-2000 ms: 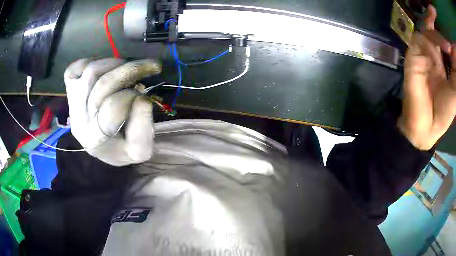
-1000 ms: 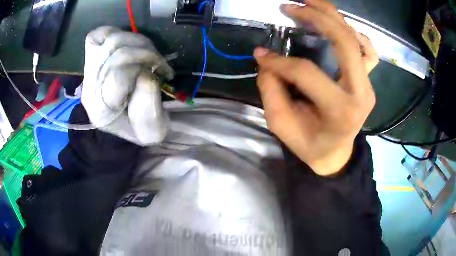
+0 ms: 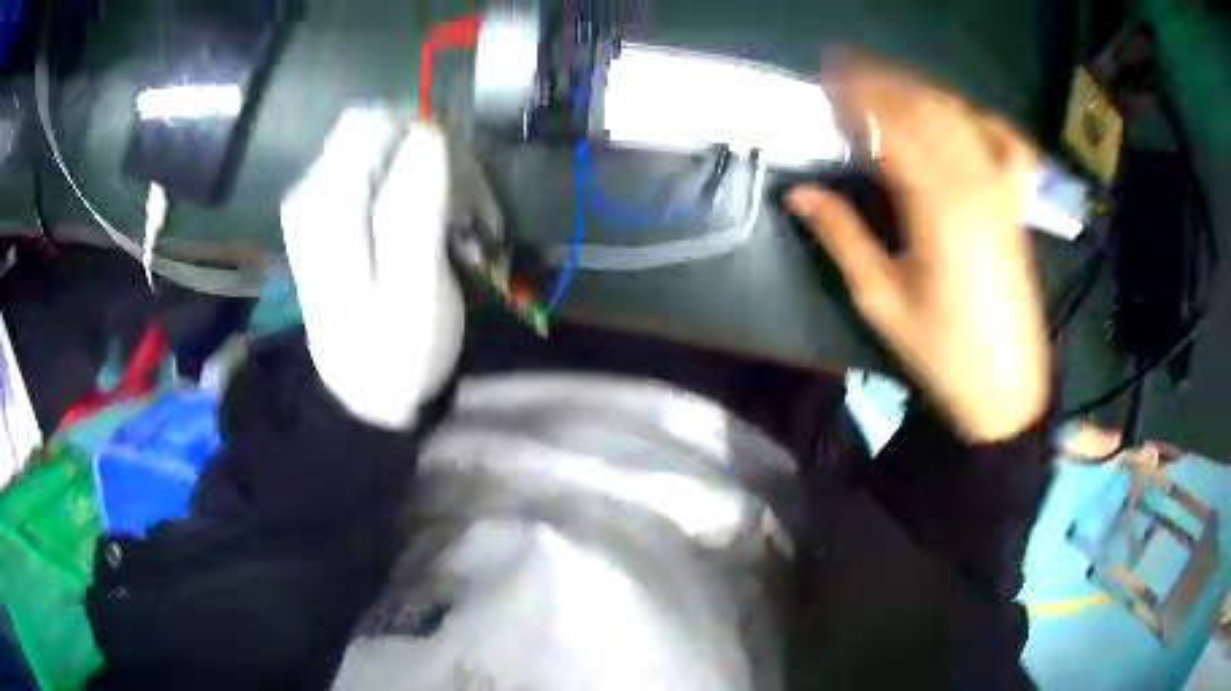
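Note:
The white motorised unit (image 3: 716, 108) lies across the dark bench mat, its pale motor (image 3: 506, 61) at the left end. Red, blue and white leads run by it. My left hand (image 3: 378, 270), in a white glove, is left of the leads. It appears closed on the small circuit board (image 3: 520, 290), whose green tip sticks out on its right; the grip is blurred. My right hand (image 3: 945, 243), bare and blurred, is over the right part of the bar, thumb below it and fingers across it. Whether it grips the bar cannot be told.
A dark flat slab, perhaps a phone (image 3: 209, 115), with a white plug lies left. A pale strand (image 3: 115, 223) curves below it. A yellow square (image 3: 1091, 124) and black cords are right. A blue bin (image 3: 155, 459) and green crate (image 3: 54, 540) are lower left.
The left glove has turned, its fingers now pointing up the view. The right hand came in from the far right to the bar, then shifted slightly right along it. The view has also shifted.

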